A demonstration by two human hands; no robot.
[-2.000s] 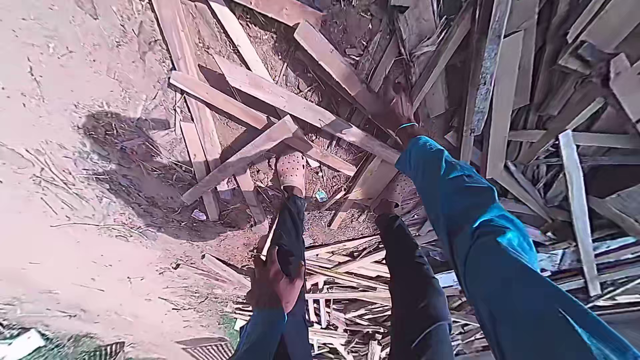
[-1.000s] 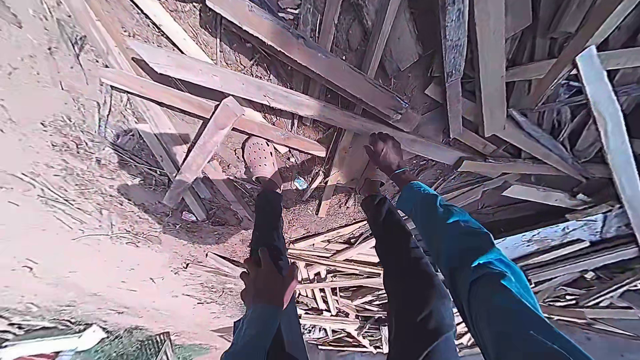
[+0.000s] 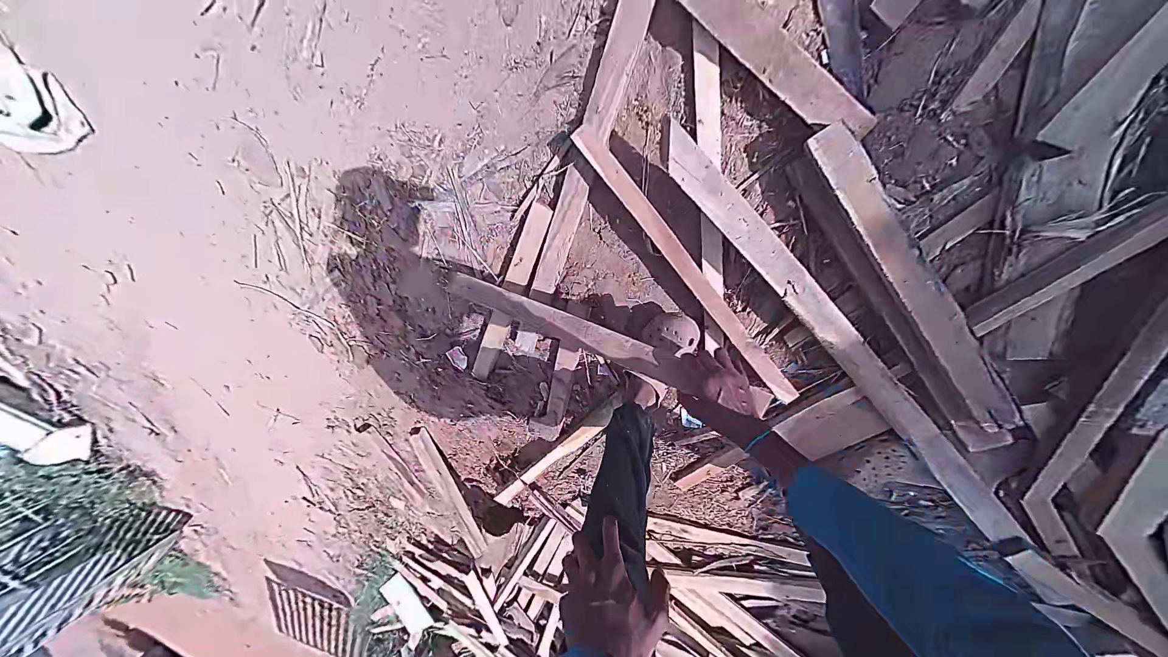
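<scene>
My right hand (image 3: 716,379) is closed on the right end of a short wooden board (image 3: 557,319), which slants up to the left across two narrower planks on the ground. The fingers lie over the board; the thumb is hard to make out. Close behind the hand shows a perforated tan shoe (image 3: 673,333). At the bottom centre, my left hand (image 3: 611,589) rests with spread fingers on my dark-trousered leg (image 3: 620,474), holding nothing. Beside my right hand runs a thin wooden plank (image 3: 684,265), and further right a long wooden plank (image 3: 785,274).
A tangled pile of boards (image 3: 940,301) fills the right side. Split wood pieces (image 3: 529,566) lie heaped around my legs. Corrugated sheets (image 3: 91,557) and a small ribbed piece (image 3: 310,611) lie at lower left. Dry sticks litter the sandy ground (image 3: 182,228).
My right hand has left the long plank and taken hold of the short board, which now lies at a different angle to the others. My left hand stays at my leg. The view has turned.
</scene>
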